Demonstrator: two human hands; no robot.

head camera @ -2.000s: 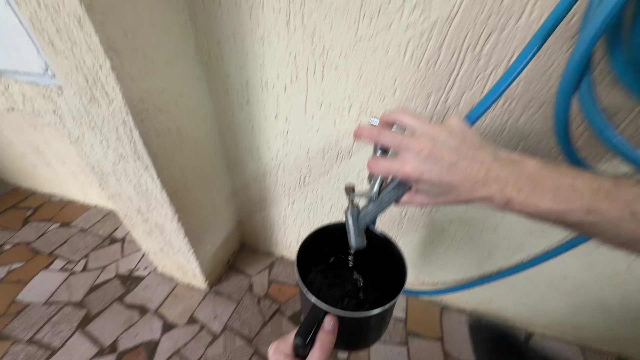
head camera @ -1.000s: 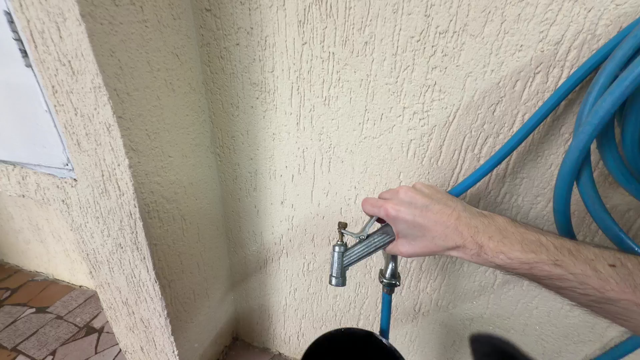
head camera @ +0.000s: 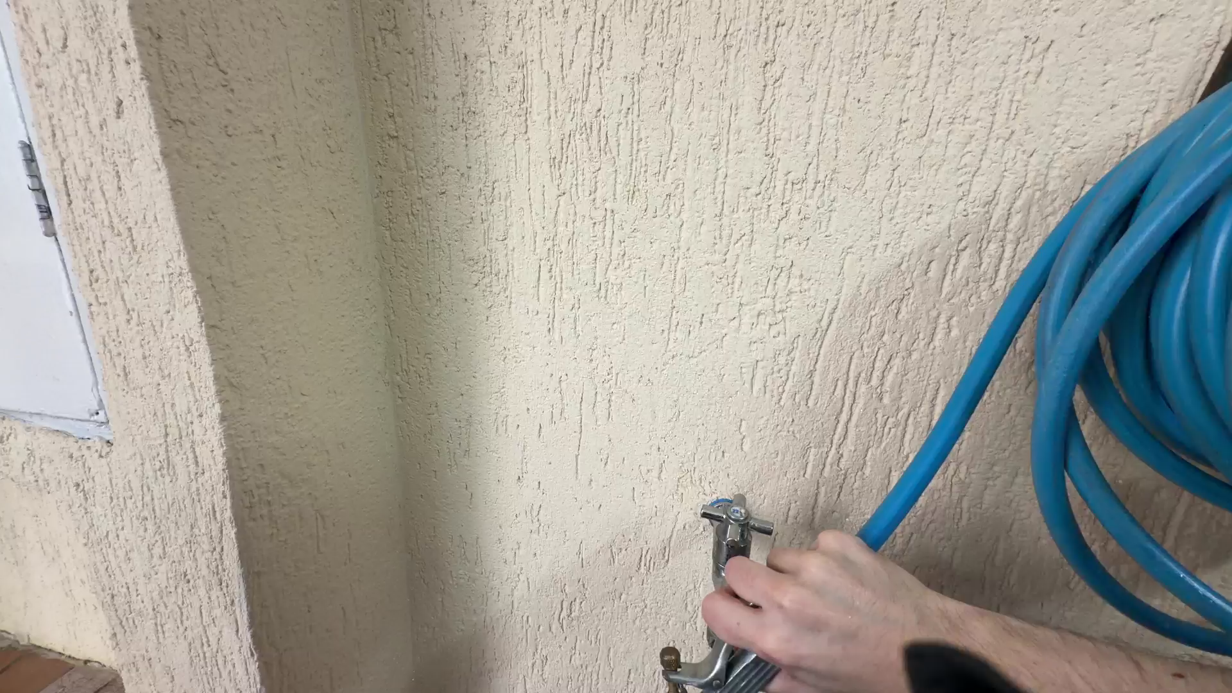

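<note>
My right hand (head camera: 828, 606) is closed around the grip of a metal trigger hose nozzle (head camera: 717, 669) at the bottom of the view, its brass adjusting knob and lever showing left of the fingers. Just above and behind the fingers, a chrome wall tap with a cross handle (head camera: 737, 520) stands against the wall. A blue hose (head camera: 948, 423) runs from behind my hand up to the right. My left hand is out of view, and so is the black mug.
A thick coil of blue hose (head camera: 1097, 308) hangs at the right. Behind is a rough cream textured wall (head camera: 616, 250). A wall projection (head camera: 279, 385) stands at the left, with a white hinged metal door (head camera: 43, 318) beyond. Floor tiles (head camera: 48, 674) show at the lower left.
The black mug, held by my left hand two seconds ago, has dropped out of view. Water no longer shows at the nozzle. The view has tilted up, and the cross-handled tap shows clearly.
</note>
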